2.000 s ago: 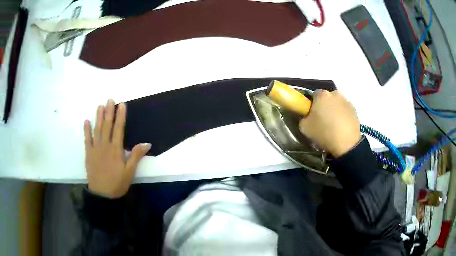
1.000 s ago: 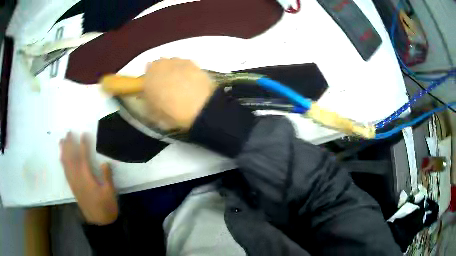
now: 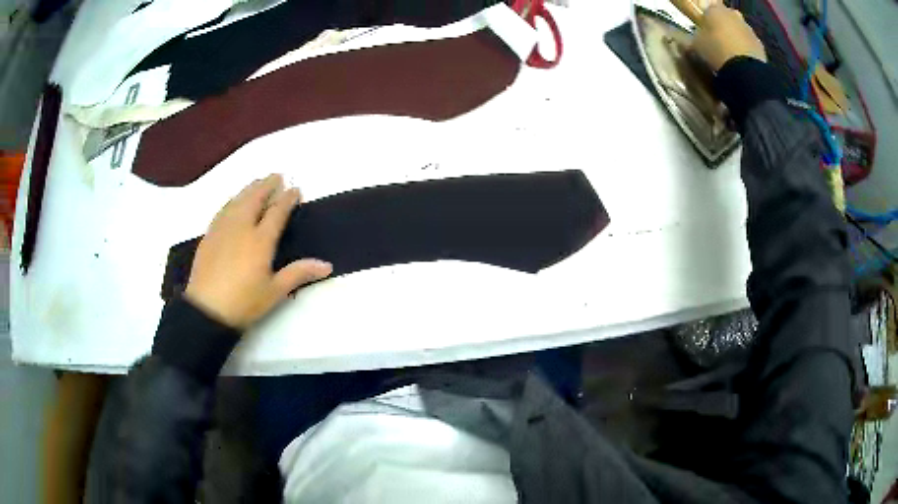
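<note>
A black collar piece (image 3: pixel 433 221) lies flat on the white table, with a thin maroon edge at its right end. My left hand (image 3: pixel 244 254) lies on its left part, palm down, fingers slightly apart, gripping nothing. My right hand (image 3: pixel 726 39) is shut on the handle of the steam iron (image 3: pixel 681 84) at the far right. The iron stands on the dark rest pad (image 3: pixel 626 51), which it mostly hides. A maroon collar piece (image 3: pixel 345 98) lies beyond the black one.
Black pieces (image 3: pixel 231 54) lie at the far side, with a red loop (image 3: pixel 547 39) at their right. Pale scraps and a grey slotted piece (image 3: pixel 126 123) are at the far left. A narrow dark strip (image 3: pixel 41 177) lies at the left edge. Blue hoses (image 3: pixel 819 128) hang at the right.
The iron, in my right hand, has moved from over the black piece to the rest pad at the far right. My left hand has moved onto the black piece, which is now uncovered.
</note>
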